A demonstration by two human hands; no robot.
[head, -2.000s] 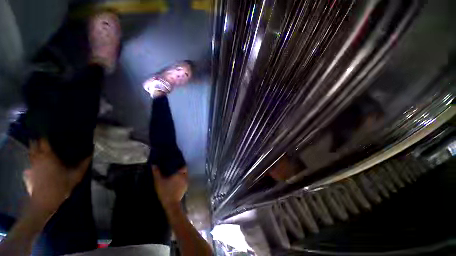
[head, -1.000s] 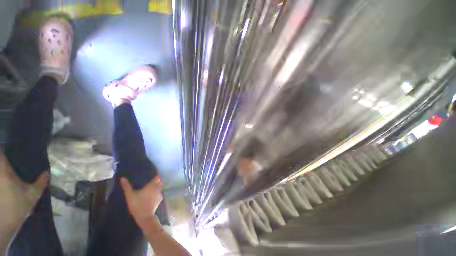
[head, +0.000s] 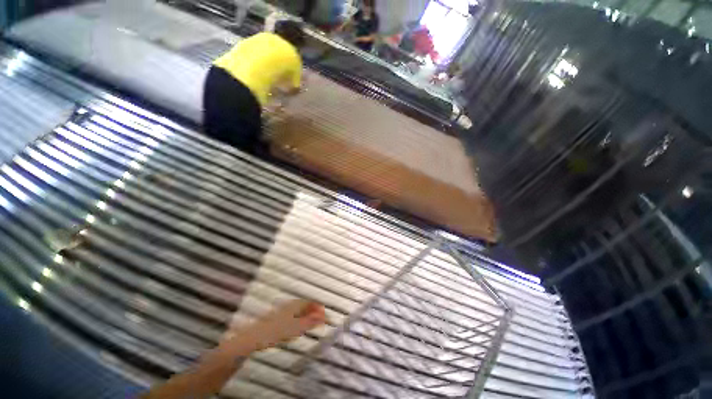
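My left hand (head: 293, 316) reaches in from the lower left over the white ridged material (head: 304, 257). It is blurred, and I cannot tell whether it holds anything. Its fingertips are just left of the near side bar of a silvery spacer frame (head: 367, 308); contact is not clear. The frame has thin crosspieces, lies over the white strips and is cut off by the bottom edge. The white material ends at the left in a slanting edge, where bare metal tubes (head: 176, 234) begin. My right hand is not in view.
A bright outer rail (head: 363, 206) runs along the bed's far side. Beyond it, a person in a yellow top (head: 261, 66) bends over a neighbouring bed with a brown band (head: 390, 183) and a grey-beige sheet (head: 375, 128). Dark shiny sheeting (head: 562, 101) stands at the right.
The view has swung up from the floor, legs and shoes to the tube bed. Both hands were over the legs; now only one shows, over the white material beside the frame.
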